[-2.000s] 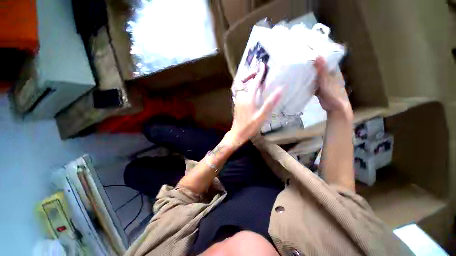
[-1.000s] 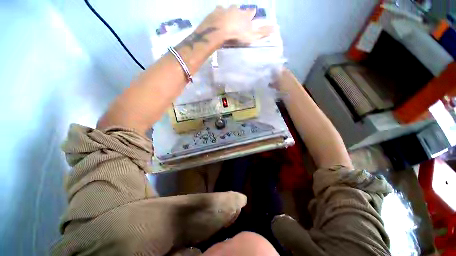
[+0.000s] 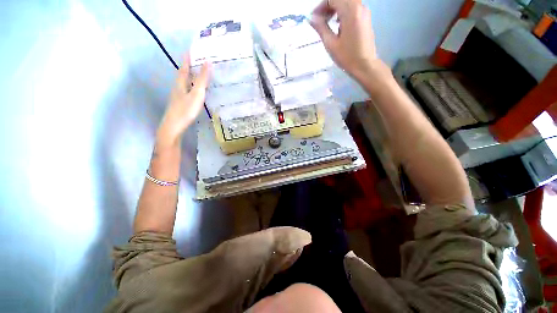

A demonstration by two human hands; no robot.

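White retail boxes with dark pictures stand in two stacks, a left stack [image 3: 229, 70] and a right stack [image 3: 299, 61], on top of the cream-yellow impulse sealer [image 3: 244, 142]. The sealer's small switch glows red. Its doodled half-round plate and long grey sealing bar [image 3: 281, 167] face me. My left hand [image 3: 185, 98] lies with fingers apart against the left side of the left stack. My right hand [image 3: 351, 36] is at the far right corner of the right stack, fingers bent; whether they grip anything is unclear.
A pale wall is on the left, with a black cable [image 3: 149, 33] running down to the sealer. At the right are a grey metal machine [image 3: 400, 79] with a ribbed opening, orange-red panels and a red stool [image 3: 537, 244]. Glossy film [image 3: 512, 275] shows at the lower right.
Two seconds ago my hands held several white boxes over cartons. One second ago they were at the sealer top; now my left hand is left of the stacks and my right hand at their far right corner.
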